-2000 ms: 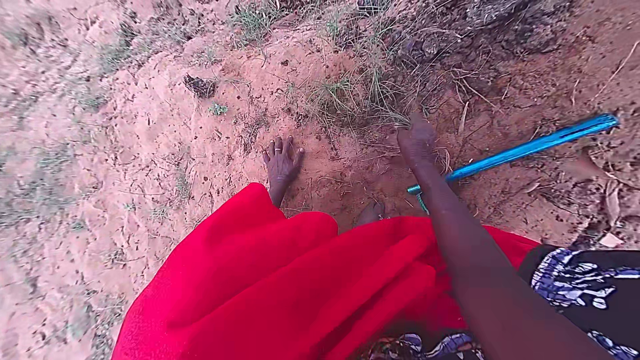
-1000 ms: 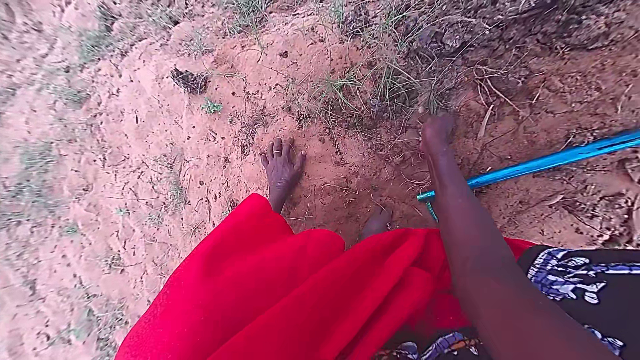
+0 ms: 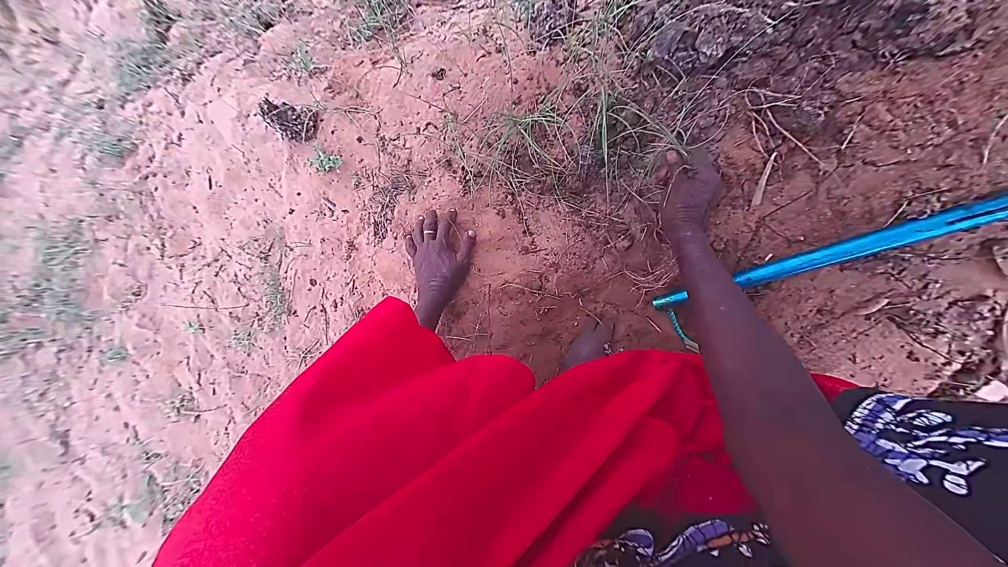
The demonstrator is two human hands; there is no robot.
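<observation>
My left hand (image 3: pixel 441 256) rests palm down on the reddish sandy soil, fingers apart, with a ring on one finger and nothing held. My right hand (image 3: pixel 691 189) is at the lower right edge of a grass tuft (image 3: pixel 602 130), its fingers closed around some of the blades. Beneath my right forearm passes a shiny blue pole (image 3: pixel 850 249), which lies slantwise on the ground with a green cord (image 3: pixel 682 331) at its near end. Red cloth (image 3: pixel 441 457) covers much of the lower view.
A bare foot (image 3: pixel 589 343) shows just beyond the red cloth. A dark clump (image 3: pixel 289 120) and a small green plant (image 3: pixel 324 161) are at the upper left. Dark, rough soil (image 3: pixel 709 47) with dry roots and twigs lies at the upper right. Dark patterned cloth (image 3: pixel 921 441) is at the lower right.
My right hand has moved slightly right and is now closed on grass blades. My left hand stays flat on the soil.
</observation>
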